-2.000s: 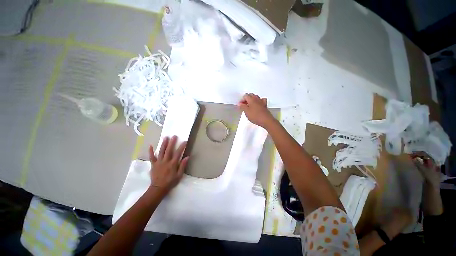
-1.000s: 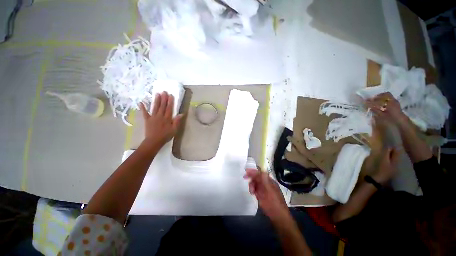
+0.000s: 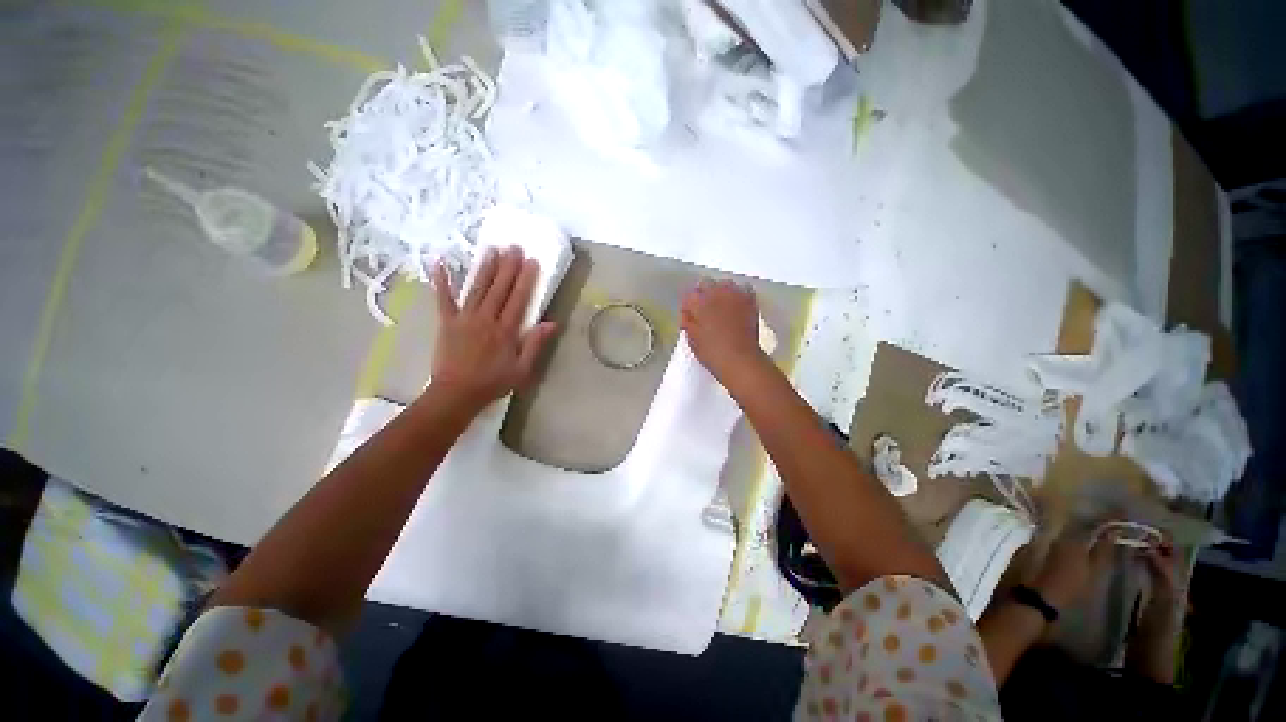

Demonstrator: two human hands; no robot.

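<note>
A stack of white cut panels (image 3: 564,543) lies in front of me, its two straps pointing away from me. My left hand (image 3: 490,327) lies flat with spread fingers on the left strap. My right hand (image 3: 724,323) is at the top end of the right strap, its fingers curled over the edge; whether they pinch the fabric is hidden. A tape roll (image 3: 622,336) lies on the grey-beige sheeting between the straps.
A glue bottle (image 3: 254,229) lies at the left, beside a tangled pile of white fabric strips (image 3: 409,176). A crinkled white bundle (image 3: 607,71) is at the back. At the right are cardboard (image 3: 903,388), white tapes (image 3: 994,430) and another person's hands (image 3: 1114,564).
My right hand has moved from the panel's lower right edge up to the right strap's end. My left hand stays on the left strap. The other person's hands have moved lower.
</note>
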